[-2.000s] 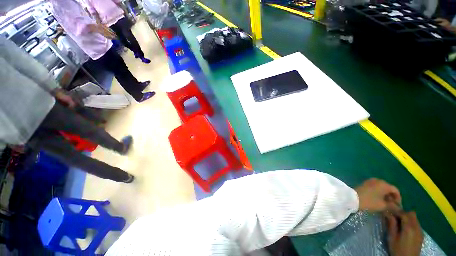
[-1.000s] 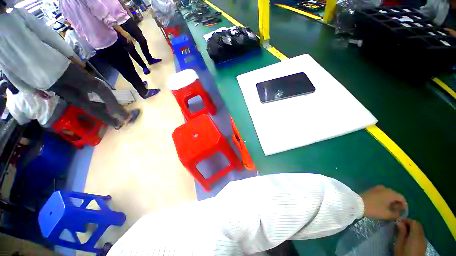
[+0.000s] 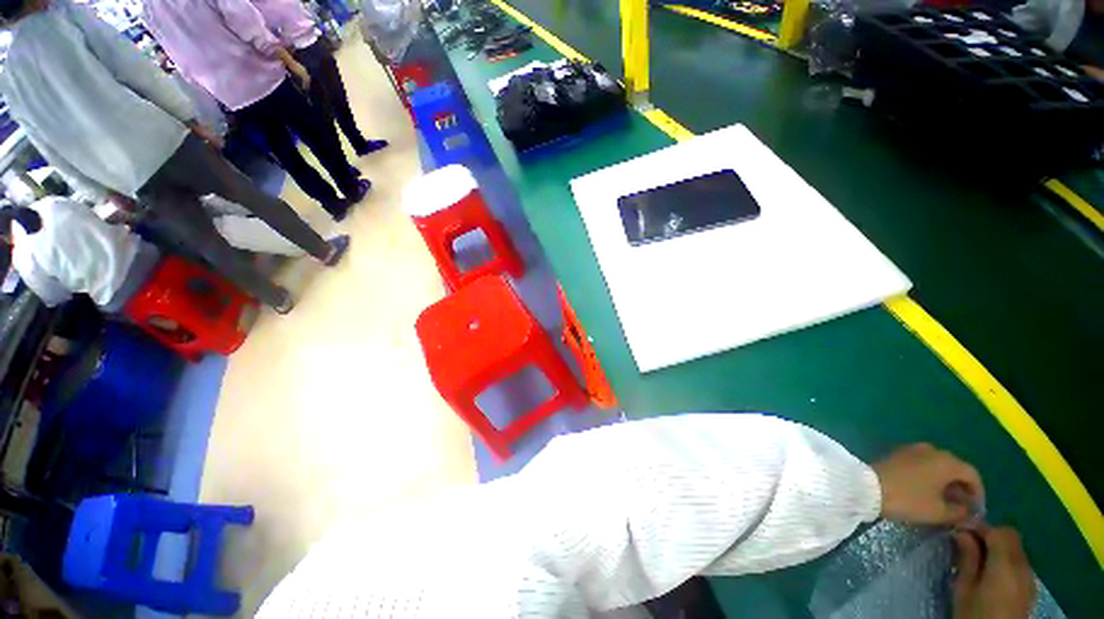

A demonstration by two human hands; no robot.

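Note:
A clear, silvery bubble wrap bag (image 3: 890, 574) lies on the green mat at the bottom right, cut off by the picture's edge. My left hand (image 3: 930, 486), at the end of a white striped sleeve, pinches the top edge of the bubble wrap. My right hand (image 3: 995, 578) is just below and right of it, fingertips at the same edge and close to the left fingertips. The right wrist is cut off by the lower edge. The fingertips partly hide the bag's edge.
A black phone-like unit (image 3: 689, 207) lies on a white board (image 3: 775, 296). Beyond are a dark heap in a blue bin (image 3: 559, 106), a yellow post (image 3: 636, 48) and a black divided tray (image 3: 969, 91). Red stools (image 3: 484, 351), a blue stool (image 3: 151, 550) and several people are at the left.
The view has shifted slightly since the first frame. My hands stay at the bag's edge, with small finger movements. In the aisle, a person in grey has moved away from me.

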